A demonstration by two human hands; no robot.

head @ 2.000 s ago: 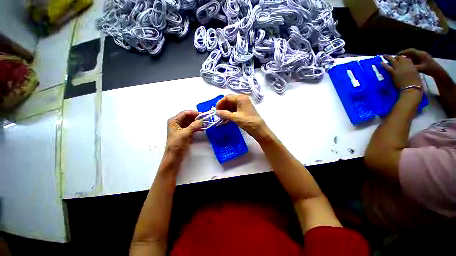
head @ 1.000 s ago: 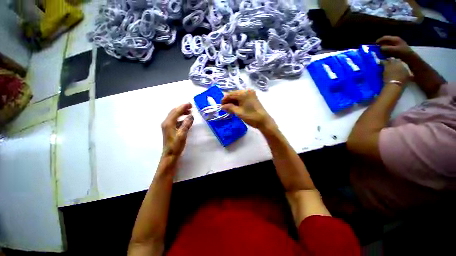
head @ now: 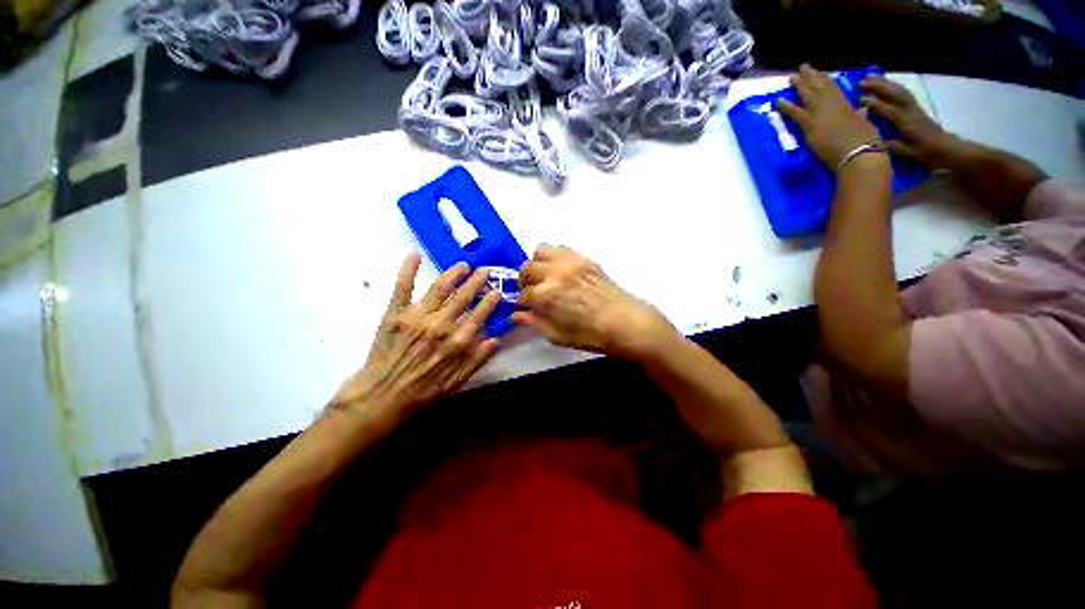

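Observation:
A blue plastic tray [head: 485, 251] lies tilted on the white tabletop in front of me. A white charger piece [head: 457, 223] sits in its upper recess. A coiled white cable [head: 503, 283] lies at the tray's lower end, partly hidden by my fingers. My left hand [head: 426, 337] is spread, palm down, its fingertips over the tray's lower left edge and the coil. My right hand [head: 579, 300] is at the tray's lower right edge with curled fingers touching the coil's right end; whether it grips the coil is hidden.
A heap of coiled cables [head: 571, 66] lies at the back, on a dark strip [head: 286, 113] and the white tabletop [head: 262, 309]. At right, another person's hands [head: 833, 119] rest on blue trays [head: 788, 179]. The table's front edge runs just below my tray.
The coil has moved from the tray's middle to its lower end, uncovering the charger piece. My left hand has come onto the tray and spread. My right hand has moved down. The view has shifted.

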